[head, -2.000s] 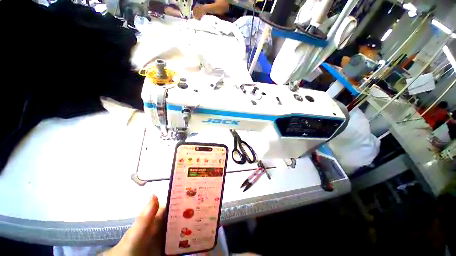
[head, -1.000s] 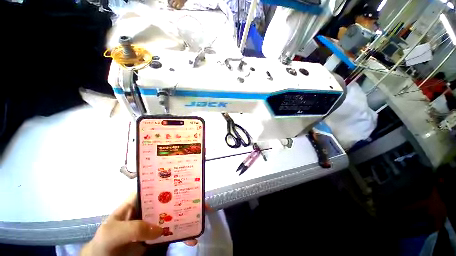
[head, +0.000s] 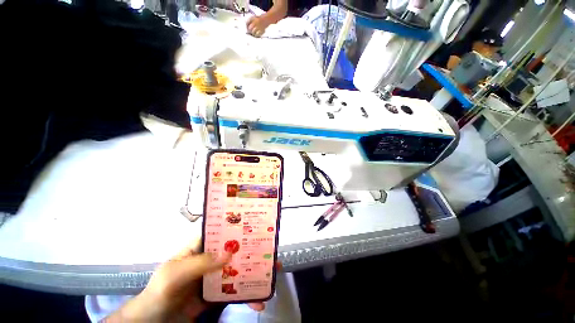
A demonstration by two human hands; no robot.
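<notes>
My left hand holds a smartphone upright above the front edge of the table. Its thumb lies over the lower left of the lit screen, and fingertips show at the phone's lower right edge. The screen shows a pinkish list with small food pictures. The phone hides the area below the left end of the white sewing machine head, including the needle area. My right hand is not in view.
Black scissors and small pinkish nippers lie under the arm. A dark long tool lies at the table's right. Black fabric is piled left. A person's hand shows behind; another person sits upper right.
The phone is higher against the table than two seconds ago. My left thumb has moved from beside the phone onto the screen, then further up it. The banner picture has changed.
</notes>
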